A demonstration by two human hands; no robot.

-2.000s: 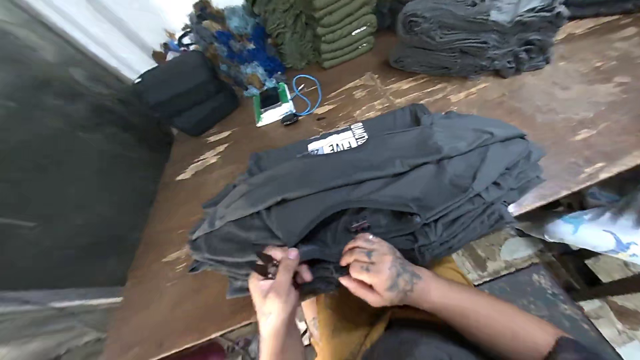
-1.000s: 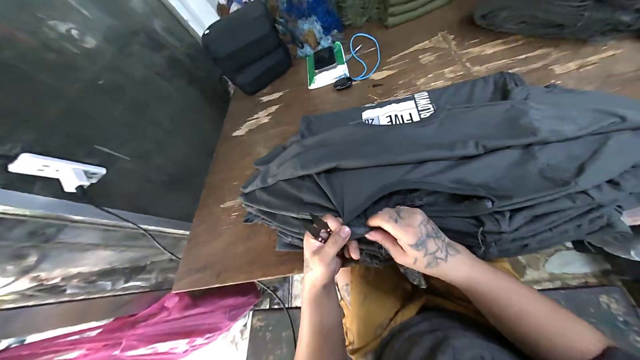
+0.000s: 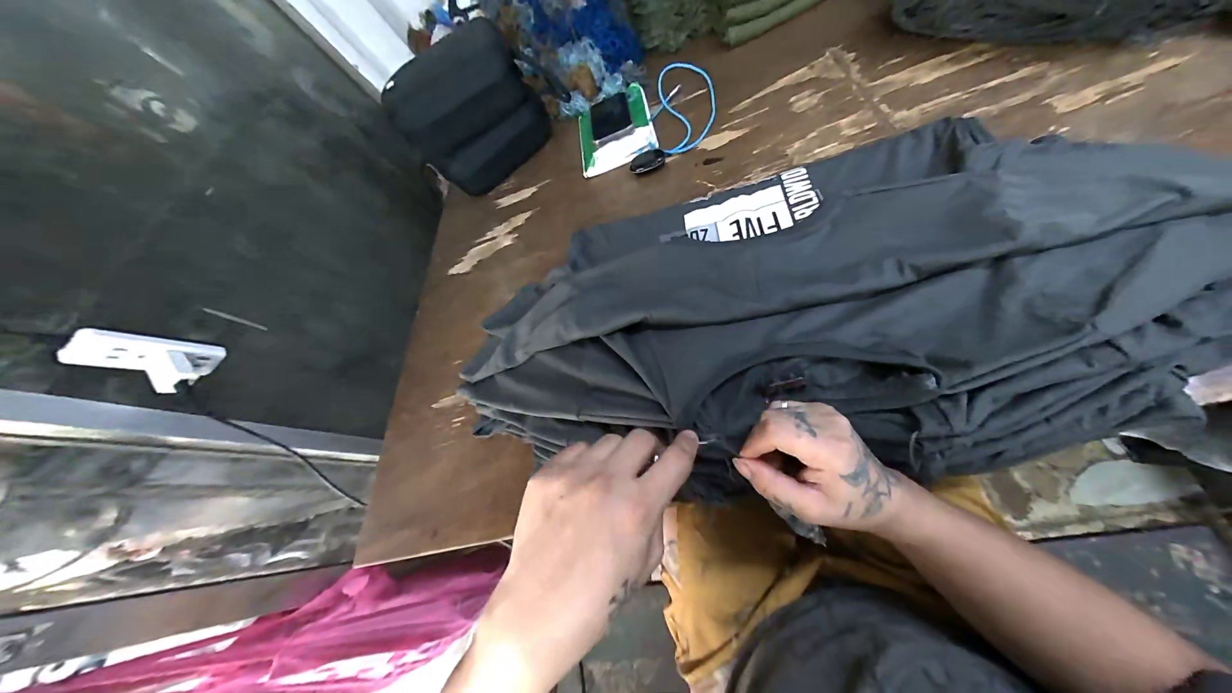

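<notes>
A stack of dark grey shirts (image 3: pixel 866 260) lies across the wooden table, a white printed patch showing on one of them. At the near edge of the stack, beside a neckline, my left hand (image 3: pixel 602 500) rests on the cloth with its fingers bent; what lies under its fingertips is hidden. My right hand (image 3: pixel 818 467), tattooed and wearing a ring, pinches a thin thread or bit of the fabric between thumb and forefinger, just right of the left fingertips. A small label (image 3: pixel 784 385) sits inside the neckline above it.
The worn wooden table (image 3: pixel 414 481) holds a black bag (image 3: pixel 467 106), a phone (image 3: pixel 610 117) on a green-and-white item, a blue cable (image 3: pixel 710 96) and folded dark clothes (image 3: pixel 1049 19) farther back. A white power strip (image 3: pixel 140 354) is at the left wall. Pink fabric (image 3: pixel 385 616) hangs below the table edge.
My left hand has turned palm down over the stack's near edge; the small dark tool seen in it earlier is no longer visible. The view has swung left.
</notes>
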